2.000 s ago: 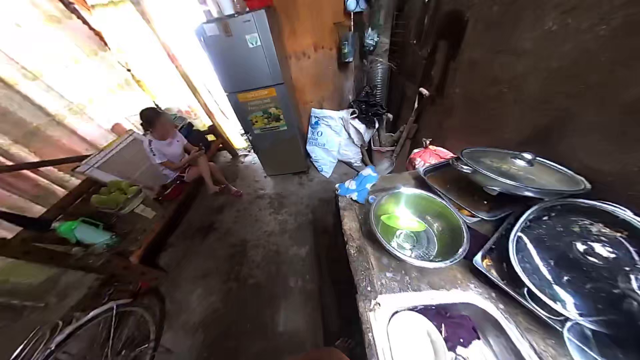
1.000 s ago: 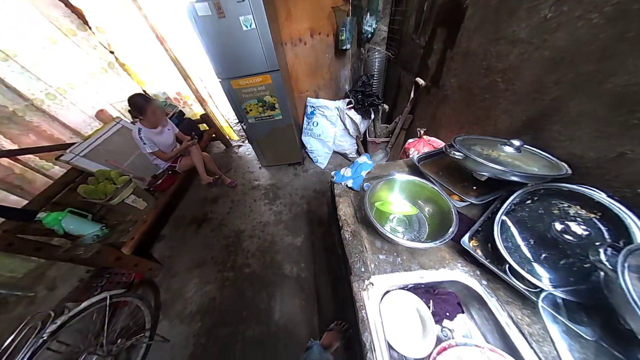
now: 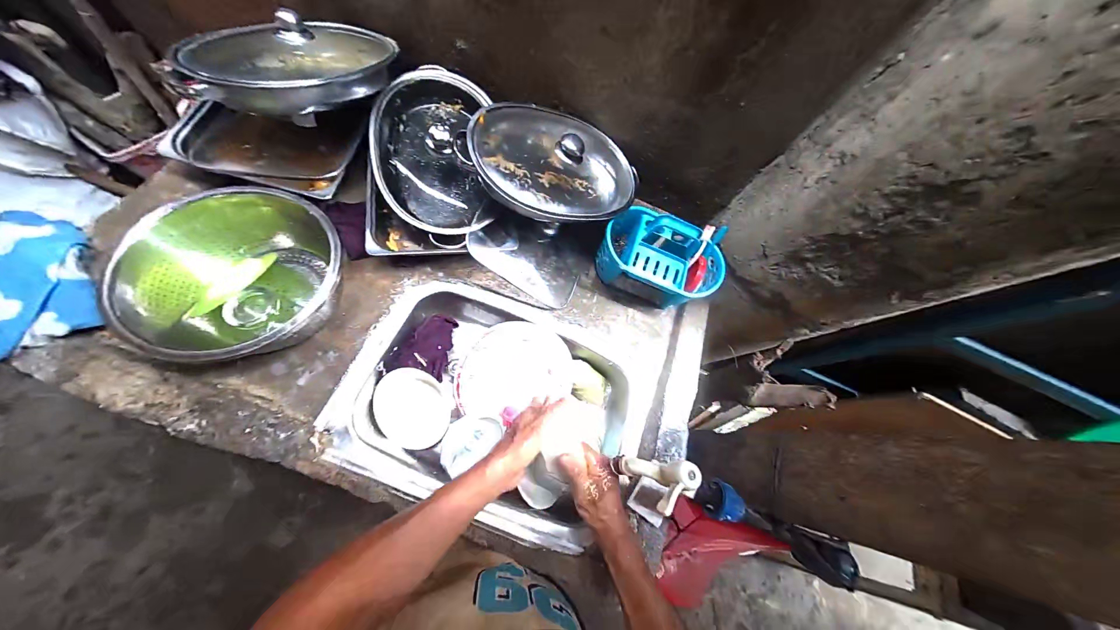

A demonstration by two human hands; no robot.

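Both hands are over a stainless steel sink [image 3: 385,325] in the head view, with a white dish [image 3: 573,427] between them. My left hand [image 3: 523,437] lies along the left side of that dish, and my right hand [image 3: 591,477] grips its lower right side beside the faucet [image 3: 656,471]. The dish is overexposed, so its exact kind cannot be told. In the sink are a large white plate [image 3: 516,363], a white bowl [image 3: 411,408], a smaller white bowl [image 3: 470,442] near my left hand, and a dark purple cloth [image 3: 429,346].
A steel basin [image 3: 328,289] with green items stands left of the sink. Behind are a lidded oval pan [image 3: 284,66], metal trays [image 3: 262,144], a glass-and-steel lid [image 3: 551,166] and a blue plastic basket [image 3: 661,262]. A rough wall [image 3: 919,157] rises at the right.
The view has swung right and down to the sink. Both hands and the white dish between them are now in view; no hands showed clearly before.
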